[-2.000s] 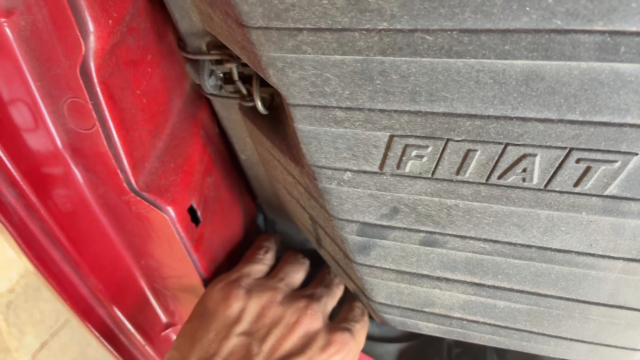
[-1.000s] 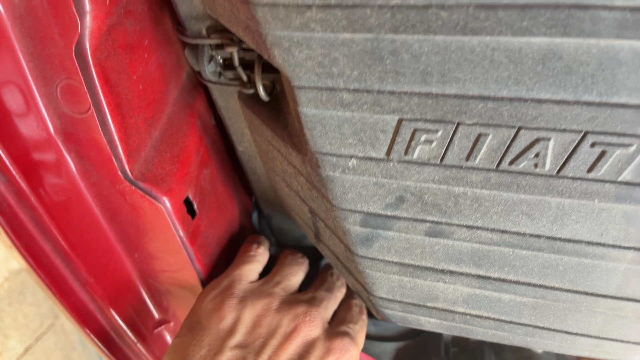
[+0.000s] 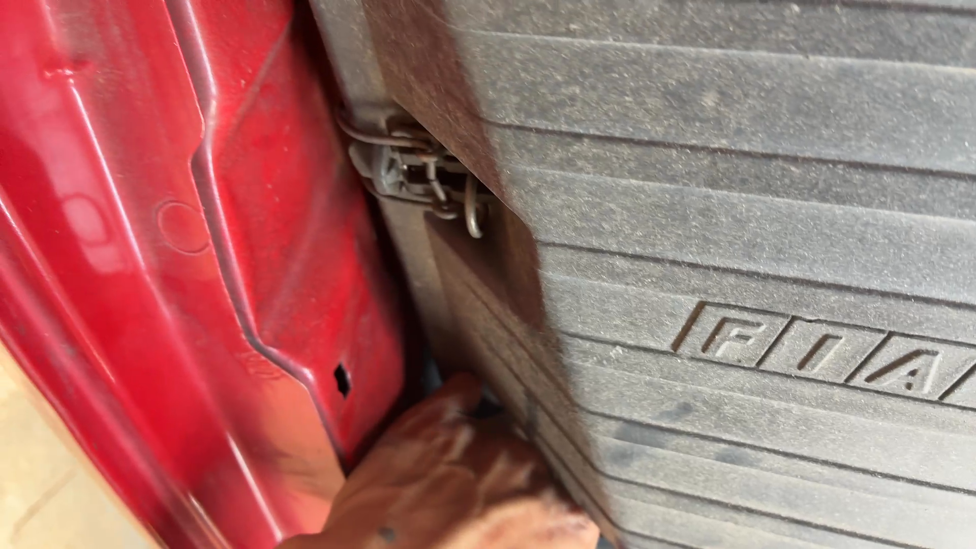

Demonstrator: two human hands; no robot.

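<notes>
My right hand (image 3: 465, 488) reaches from the bottom edge into the narrow gap between red painted car bodywork (image 3: 290, 305) and a dusty, ribbed grey plastic cover (image 3: 724, 252) embossed with Fiat lettering. Its back faces me, and most of the fingers are hidden down in the gap, so whatever they touch there cannot be seen. A metal clip with bent wire loops (image 3: 431, 171) sits above the hand, in a recess at the cover's brown, dusty left edge (image 3: 496, 328). My left hand is out of view.
The red bodywork has a raised, stepped seam (image 3: 217, 252) and a small dark slot (image 3: 341, 380) left of the gap. Its outer edge curves down the left side, with pale ground (image 3: 38, 457) beyond it. The ribbed cover fills the right side.
Several fingertips showed at the gap before; now my right hand is turned and bunched, with its fingers mostly out of sight. The view has shifted somewhat.
</notes>
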